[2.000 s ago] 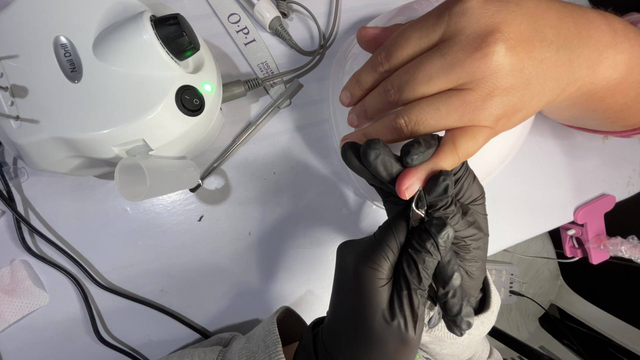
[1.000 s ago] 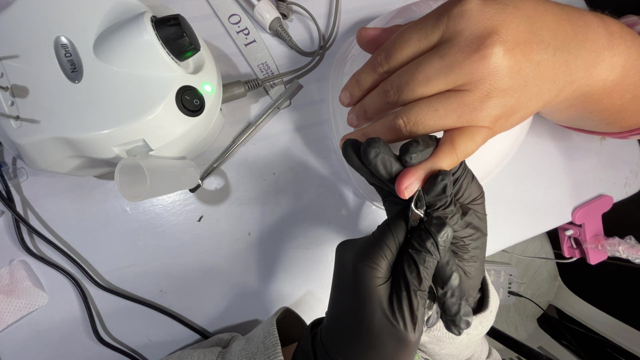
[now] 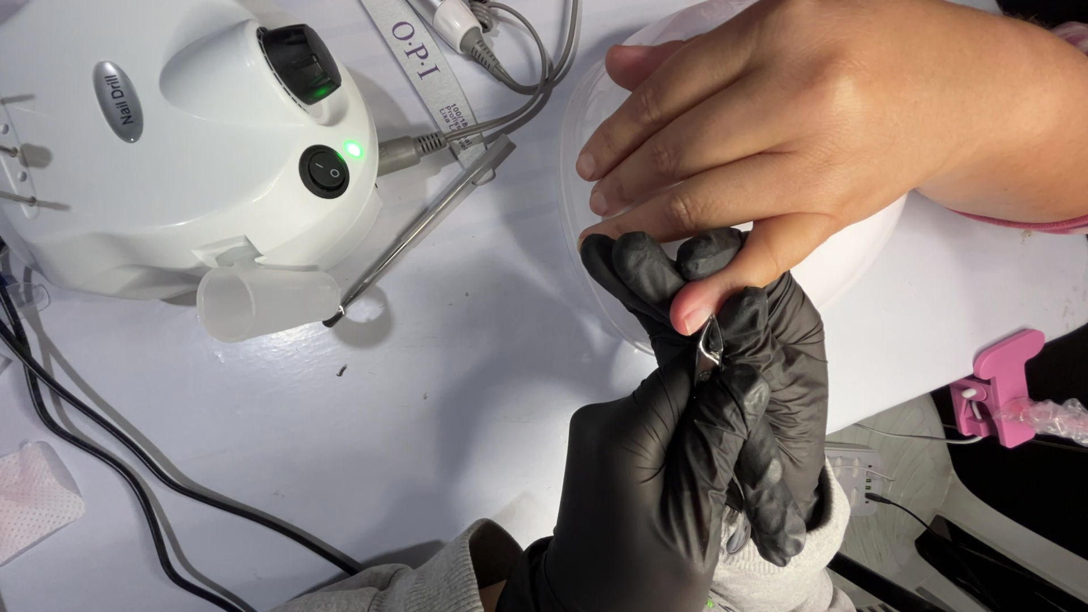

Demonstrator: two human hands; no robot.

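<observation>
My left hand (image 3: 646, 476), in a black glove, is closed around metal cuticle nippers (image 3: 710, 353). Their jaws touch the edge of the nail on another person's thumb (image 3: 701, 306). Behind it, my right hand (image 3: 790, 365), also gloved in black, supports that thumb with its fingers. The other person's bare hand (image 3: 765, 127) lies palm down, its fingers spread to the left over a translucent round dish (image 3: 586, 289). Most of the nippers' handles are hidden inside my left glove.
At the left stands a white nail drill machine (image 3: 221, 212) with a lit green light and a translucent cup (image 3: 263, 302). A metal tool (image 3: 425, 221) leans near a nail file (image 3: 416, 59). Black cables (image 3: 170, 476) cross the lower left. A pink clamp (image 3: 999, 391) grips the table edge.
</observation>
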